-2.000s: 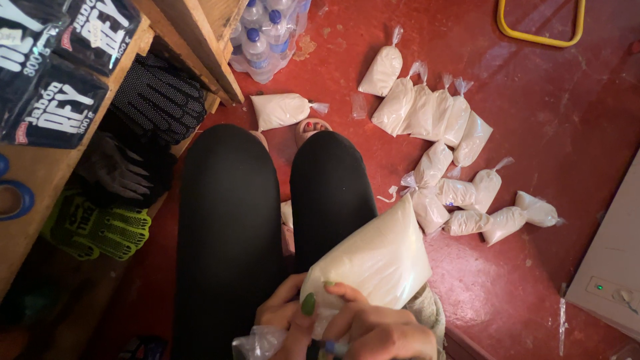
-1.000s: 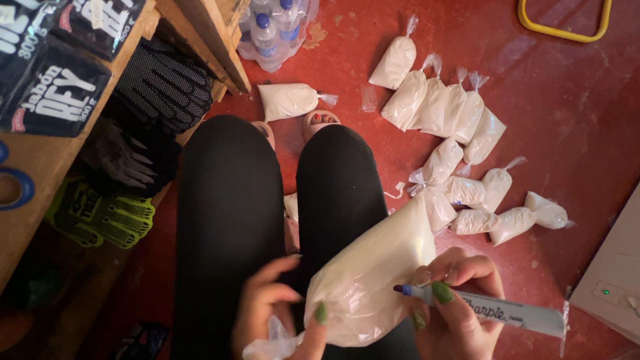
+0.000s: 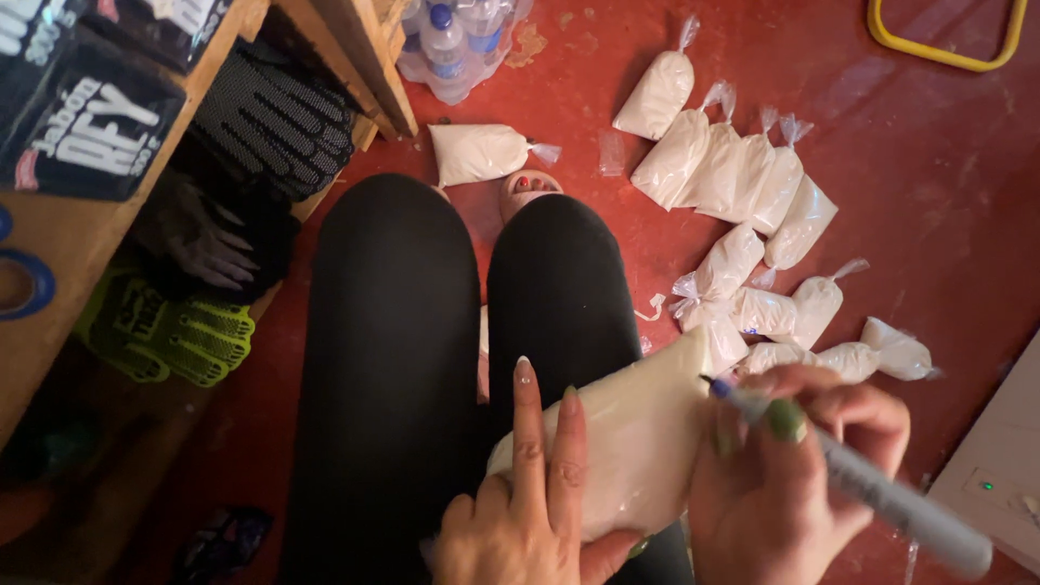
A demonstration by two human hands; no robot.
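Observation:
A clear plastic bag of pale powder (image 3: 634,439) lies tilted over my right thigh. My left hand (image 3: 528,496) steadies it, two fingers stretched along its near side and the thumb at its lower edge. In my right hand (image 3: 788,471) is an uncapped blue-tipped marker (image 3: 894,504), its tip at the bag's upper right side; whether it touches the plastic I cannot tell. Beyond the hands, several tied bags of the same powder (image 3: 719,175) are spread over the red floor. One more tied bag (image 3: 479,154) lies by my feet.
At left, a wooden shelf (image 3: 81,284) holds packaged soap (image 3: 89,122) and blue tape (image 3: 28,284), with dotted work gloves (image 3: 276,122) and yellow-green gloves (image 3: 187,333) below. Wrapped water bottles (image 3: 455,41) stand at the top. A yellow frame (image 3: 942,53) and a white appliance (image 3: 991,471) are at right.
The marker tip has moved to the bag's right side. Two seconds ago both hands were close together at the bag's lower end; my left fingers now lie stretched out on it.

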